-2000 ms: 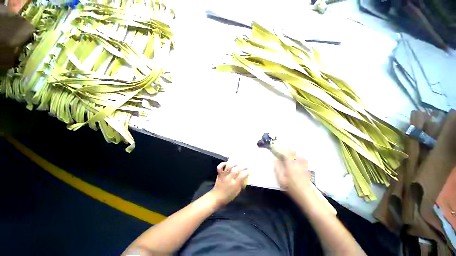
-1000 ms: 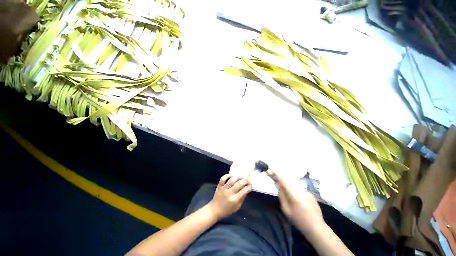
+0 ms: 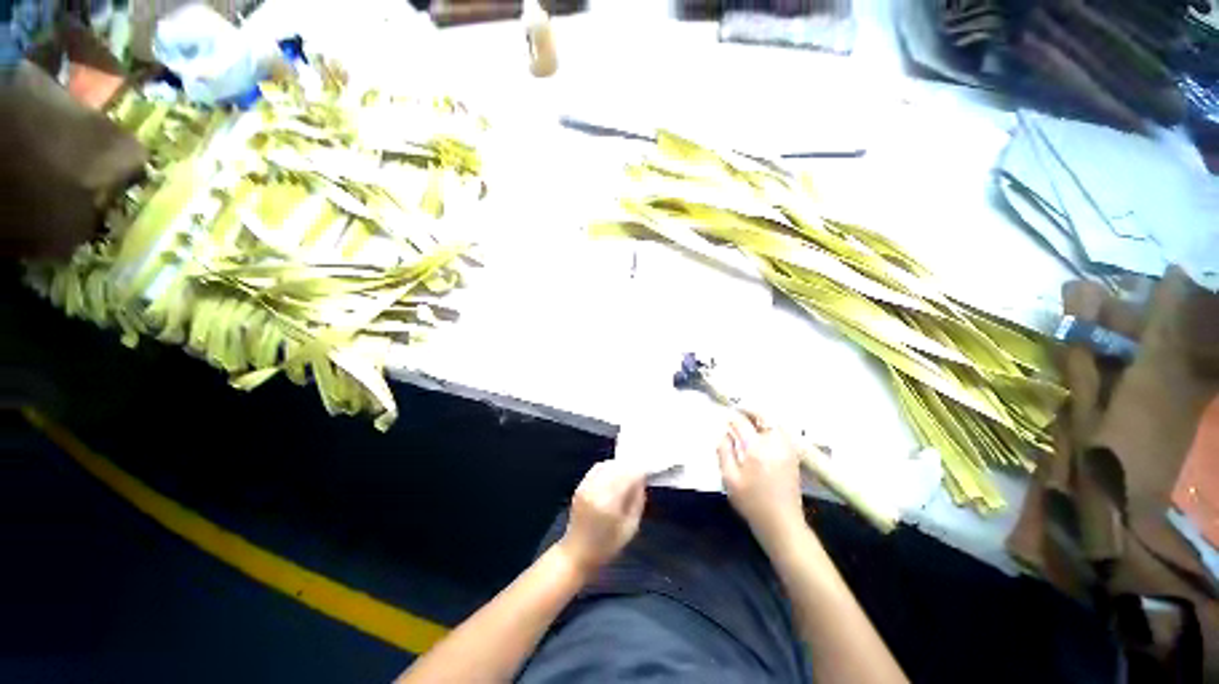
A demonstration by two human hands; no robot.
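Observation:
My left hand (image 3: 608,509) is at the table's front edge, its fingers closed on a small strip end (image 3: 662,470) that shows as a short grey tip; the rest is hidden by the hand. The hammer (image 3: 845,489) lies slanted on the pale table, its small dark head (image 3: 689,373) pointing away from me. My right hand (image 3: 759,470) is at the middle of the pale handle, fingers bent; whether they grip it is unclear. A loose bundle of yellow-green straps (image 3: 856,287) lies beyond and right of my hands.
A tangled strap pile (image 3: 308,241) covers the table's left. Brown panels (image 3: 1136,428) with an orange piece (image 3: 1202,461) are at near right. A small orange-tan bottle (image 3: 540,43) stands at the far side. Thin dark bars (image 3: 822,154) lie beyond the bundle. The table's front edge (image 3: 508,405) drops to dark floor.
The hammer head has moved away from my left hand, and the handle now lies slanted across the table. The view has tilted up, showing more of the far side.

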